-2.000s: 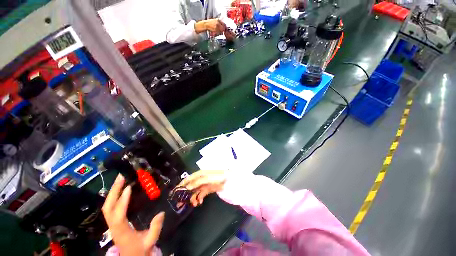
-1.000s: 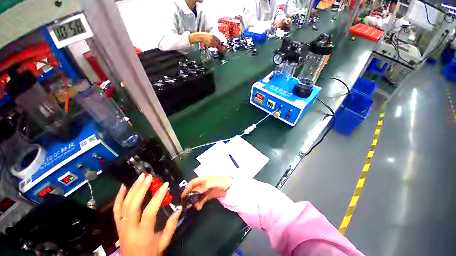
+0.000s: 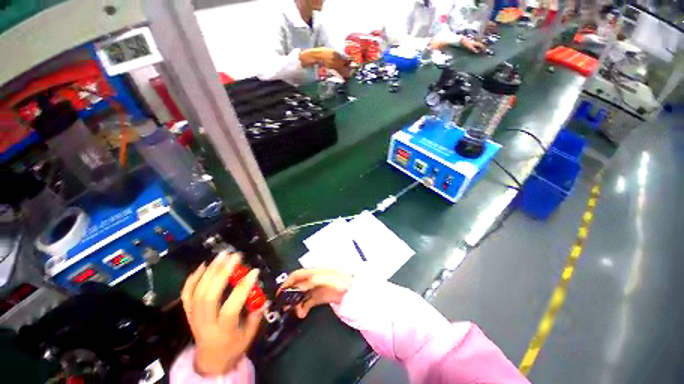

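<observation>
My left hand (image 3: 219, 304) lies along the left side of the red toggle clamp handle (image 3: 256, 298), fingers bent near it; whether it grips the handle is unclear. My right hand (image 3: 319, 288) pinches a small dark watch unit (image 3: 289, 297) just right of the handle. The black clamp fixture (image 3: 236, 232) stands behind the hands, and its nest is mostly hidden. A small silver part (image 3: 272, 316) shows below the handle, between the hands.
White paper sheets (image 3: 382, 247) with a pen (image 3: 359, 250) lie beyond my right hand. A blue controller box (image 3: 124, 244) stands behind the fixture, another blue box (image 3: 442, 161) farther right. A metal post (image 3: 217, 124) rises before a black parts bin (image 3: 289, 142). People sit across the bench.
My left hand has moved from open beside the clamp to against the red handle. My right hand stays by the fixture with the dark unit. The camera view has shifted.
</observation>
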